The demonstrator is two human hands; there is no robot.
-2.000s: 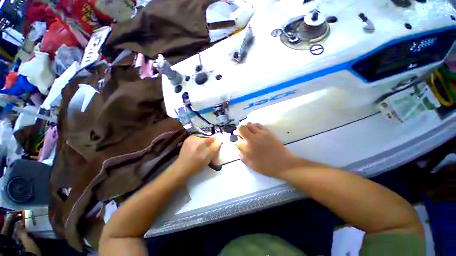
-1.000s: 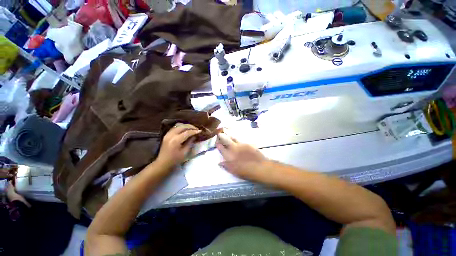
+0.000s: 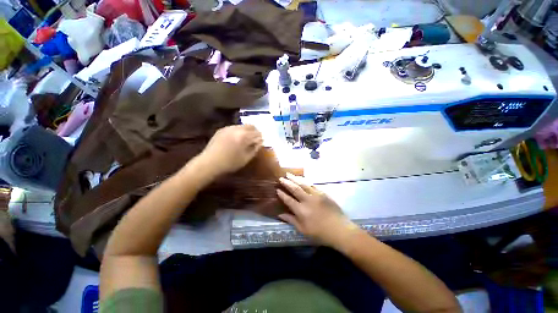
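Observation:
A brown garment panel lies heaped left of the white sewing machine head. Part of it is spread flat at the front, left of and below the needle area. My left hand is over the cloth left of the needle, fingers curled; whether it pinches cloth cannot be told. My right hand lies with fingers spread on the right edge of the brown cloth, in front of the needle area. The needle tip is too small to tell.
A ruler-like tape runs along the table's front edge. A grey roll stands at the far left. Mixed scraps and bags are heaped at the upper left. Yellow-green loops and a small pale packet lie at the right.
The brown cloth, bunched between my hands a second ago, is now spread flat at the front. My left hand has moved up and right; my right hand has moved slightly right and opened.

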